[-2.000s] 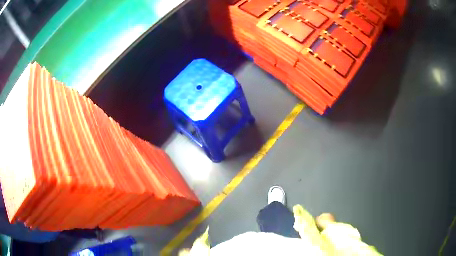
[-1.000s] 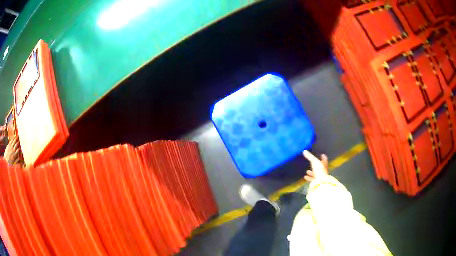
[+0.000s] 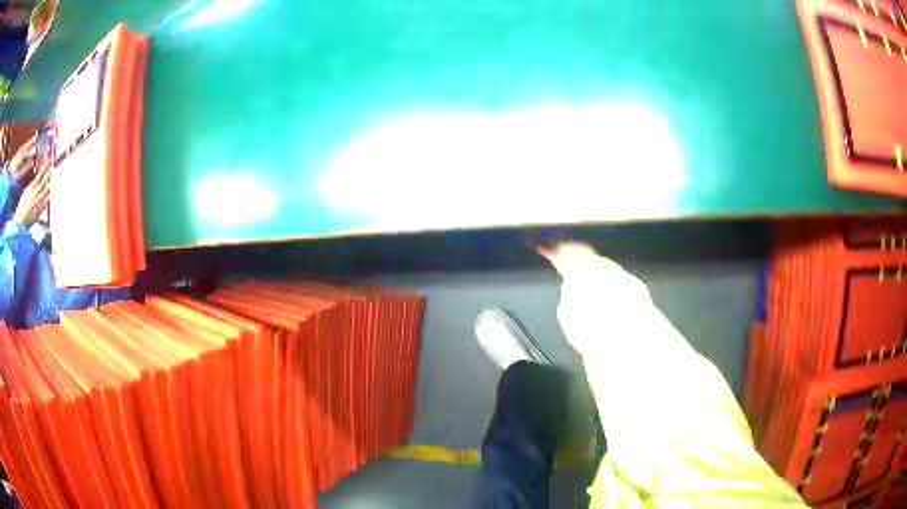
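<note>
The green bench (image 3: 269, 89) lies across the front of me, with strong glare on its top. My right hand (image 3: 565, 253) is stretched forward at the bench's near edge, over the dark gap below. It is small and blurred, so I cannot tell whether it holds anything. The sleeve is pale yellow. My left hand is not in view. No stool shows now.
A stack of red foam trays (image 3: 124, 159) stands on the bench at left, more trays (image 3: 875, 99) at right. Tall red tray stacks stand at lower left (image 3: 229, 398) and lower right (image 3: 845, 398). Another person's hands (image 3: 32, 189) are at far left. Yellow tape (image 3: 438, 453) crosses the floor.
The view has moved up to and over the bench. The blue stool has gone out of sight. My right hand has moved from the stool's corner forward to the bench edge.
</note>
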